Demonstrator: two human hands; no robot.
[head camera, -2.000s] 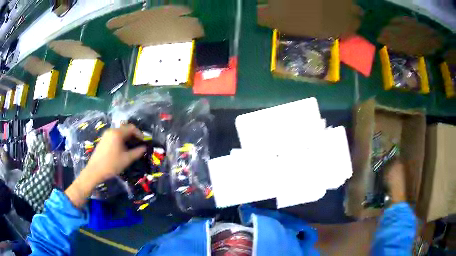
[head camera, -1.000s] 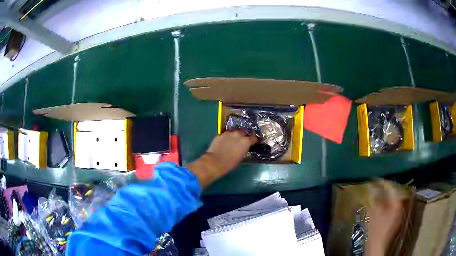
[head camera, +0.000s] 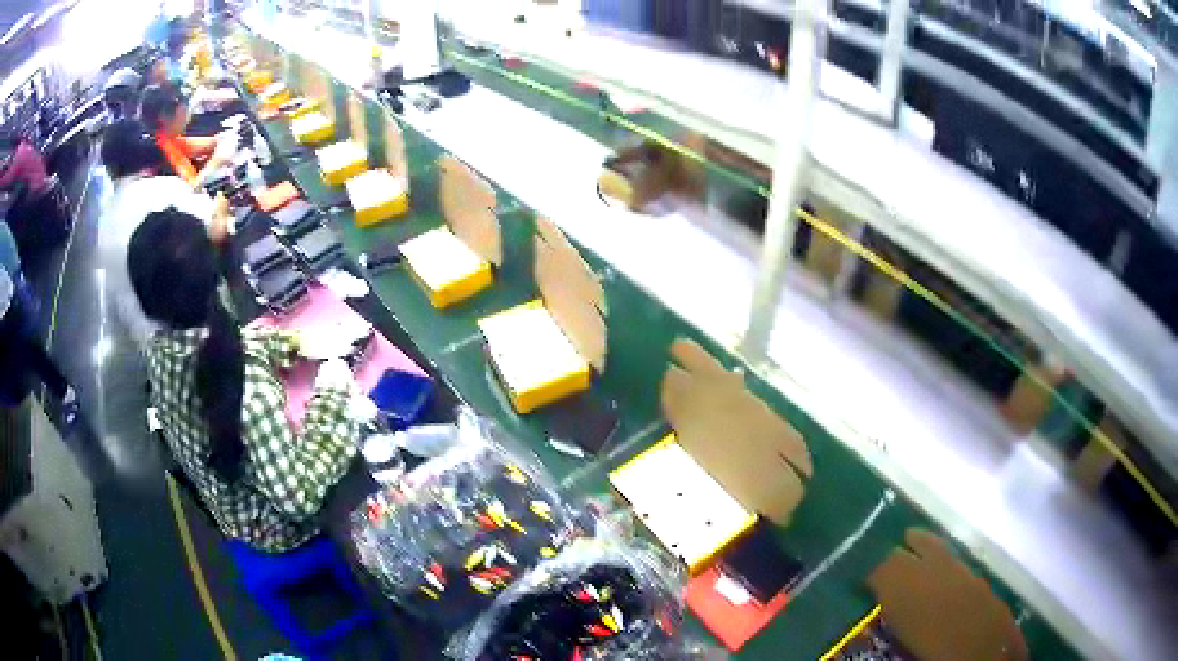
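Observation:
Neither of my hands is in view. Nearest in front of me, a heap of AV cables in clear poly bags (head camera: 485, 523) lies on the dark bench, with red, yellow and white plug ends. A second bagged heap (head camera: 588, 607) is cut off by the bottom edge. On the green belt (head camera: 840, 536), a gift box with a white insert on top (head camera: 678, 501) stands with its brown lid up. A red card (head camera: 736, 607) and a black flat device (head camera: 760, 568) lie beside it. Part of another box (head camera: 859, 639) shows at the bottom edge.
More yellow boxes (head camera: 532, 355) stand in a row up the belt. A neighbouring worker in a checked shirt (head camera: 258, 439) sits at the left by a pink mat (head camera: 304, 342) and a blue bin (head camera: 402, 395). A blue stool (head camera: 304, 594) stands below. Other people sit further along. A white post (head camera: 782, 194) rises beyond the belt.
The view has swung left and up along the line. Both hands, the box being reached into, the white insert stack and the brown carton have left the picture. The neighbouring workers now show.

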